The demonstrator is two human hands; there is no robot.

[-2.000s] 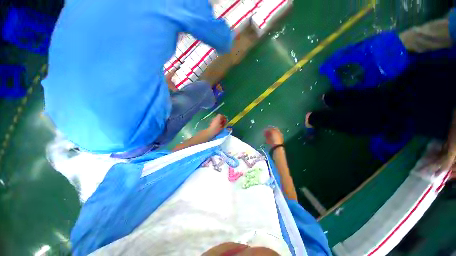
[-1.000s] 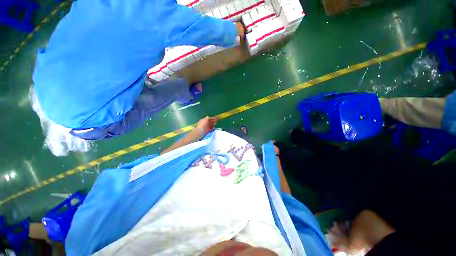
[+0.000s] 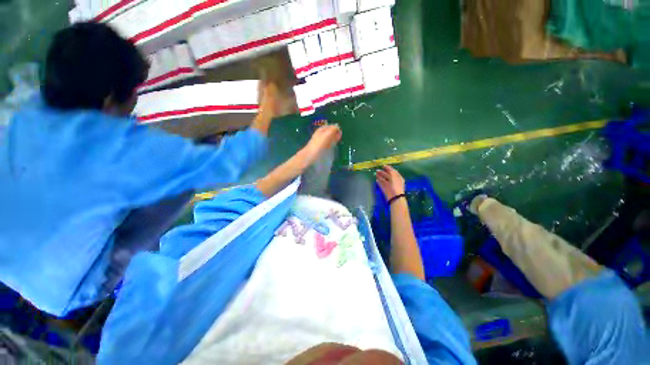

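My left hand (image 3: pixel 326 135) is in front of my body, its fingers curled, and nothing shows in it. My right hand (image 3: pixel 390 182) has a dark band at the wrist, fingers somewhat apart and empty. Rows of white boxes (image 3: pixel 267 39) with red bands are massed low at the upper left, beyond my left hand. Neither hand touches them. A brown gap (image 3: pixel 278 71) shows between the rows, and another person's hand reaches in there, blurred.
A dark-haired person in a blue top (image 3: pixel 121 157) bends at the left. A blue stool (image 3: pixel 427 228) stands beside my right forearm. Another person's leg (image 3: pixel 534 246) extends from the lower right. A yellow line (image 3: pixel 470 146) crosses the green floor. Brown material (image 3: pixel 502 32) lies at the upper right.
The boxes appear larger and nearer. The person in blue is farther left in view and now reaches among the boxes. My left hand is raised farther forward, and my right hand shows more fully.
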